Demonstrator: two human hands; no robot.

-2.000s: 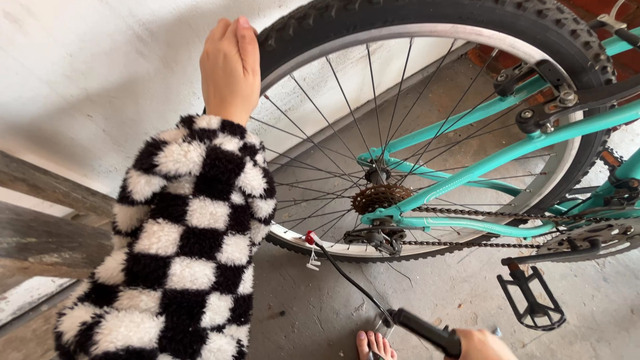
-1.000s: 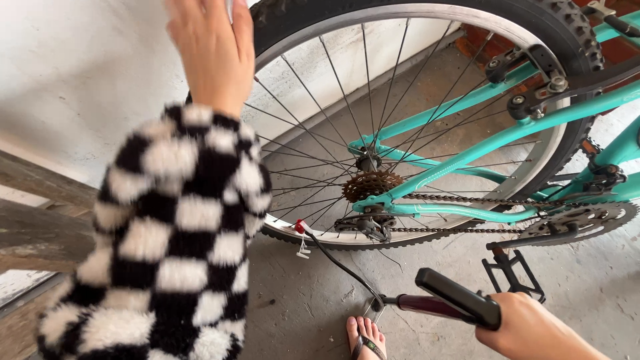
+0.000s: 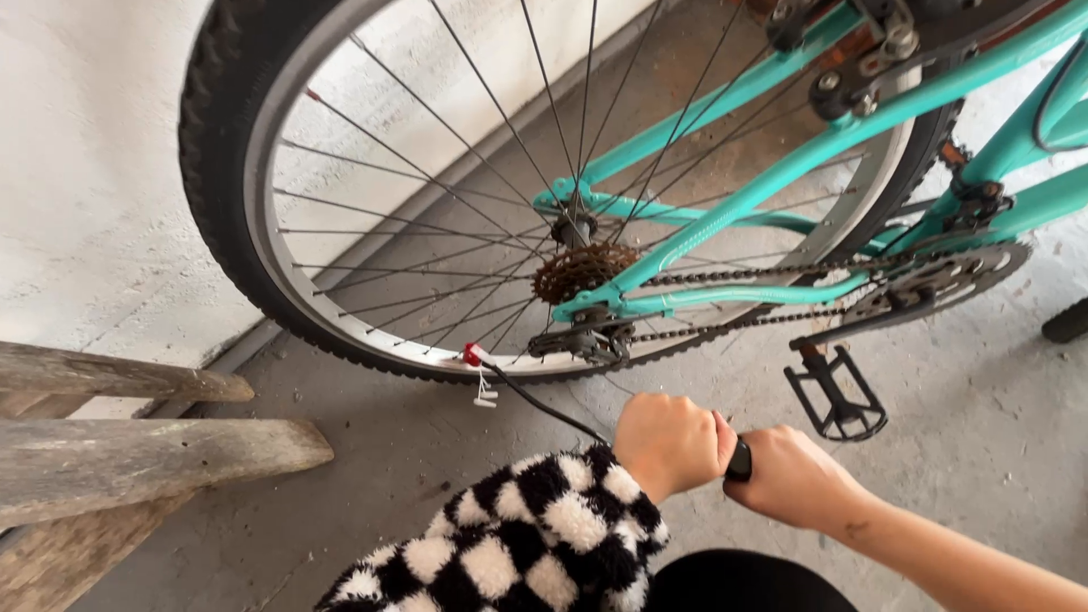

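A black hand pump (image 3: pixel 739 460) is between my hands, mostly covered by them. My left hand (image 3: pixel 671 446), in a checkered fleece sleeve, is closed around its body. Against it, my right hand (image 3: pixel 786 476) grips the pump's handle end. A black hose (image 3: pixel 544 408) runs from beneath my left hand to a red pump head (image 3: pixel 473 354) at the lower rim of the bicycle's rear wheel (image 3: pixel 280 293). White tags or cords hang beside the red head. The teal bicycle frame (image 3: pixel 722 212) extends to the right above my hands.
Weathered wooden beams (image 3: pixel 161 467) stand at the left. A white wall (image 3: pixel 93 187) rises behind the wheel. The black pedal (image 3: pixel 837 395) sticks out just above and right of my right hand, below the chainring (image 3: pixel 943 285). Concrete floor (image 3: pixel 374 476) lies underneath.
My left hand has come down from beside the top of the tyre and taken hold of the pump. My right hand still holds the pump, now close against the left. The view has moved closer.
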